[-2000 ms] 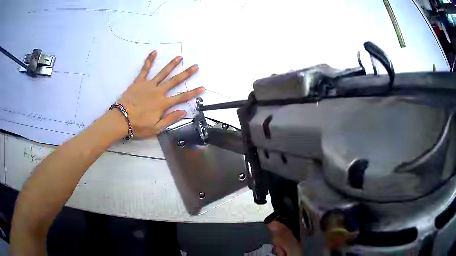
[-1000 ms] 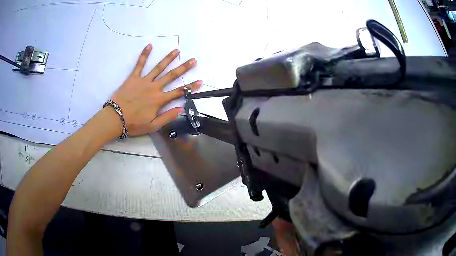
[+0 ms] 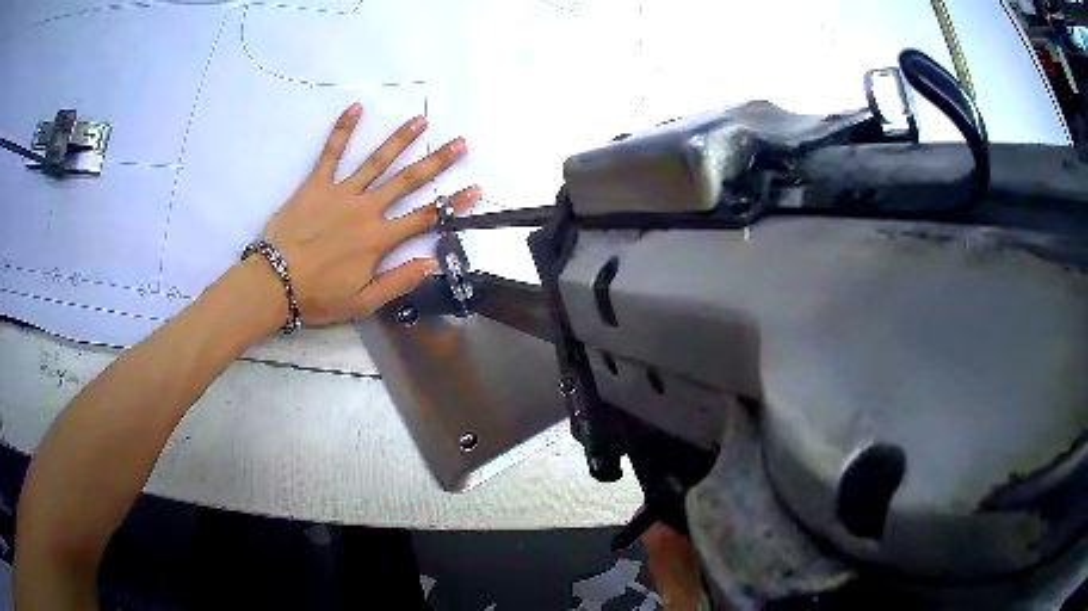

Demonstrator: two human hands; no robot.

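The large silver-grey cutting machine (image 3: 907,346) fills the right side. Its flat shiny base plate (image 3: 465,382) lies at the table's front edge, partly at the lay edge. The thin upright knife and presser foot (image 3: 453,257) stand beside my left thumb and index finger. My left hand (image 3: 358,233) lies flat, fingers spread, on the white paper marker (image 3: 322,36) and holds nothing. A bracelet is on the wrist. My right hand (image 3: 674,567) shows only as a small piece of skin below the machine, mostly hidden by it; its grip cannot be seen.
A silver cloth clamp (image 3: 72,143) with a dark lever arm sits on the paper at the left. A yellow-green strip (image 3: 954,45) lies at the top right. The cream table edge (image 3: 274,460) curves across the front. Pale scraps (image 3: 603,587) lie on the dark floor. Stocked shelves show at the far right.
The machine has shifted left in view and looks larger. The presser foot is now closer against my left fingers. My left hand stays flat in nearly the same place on the paper.
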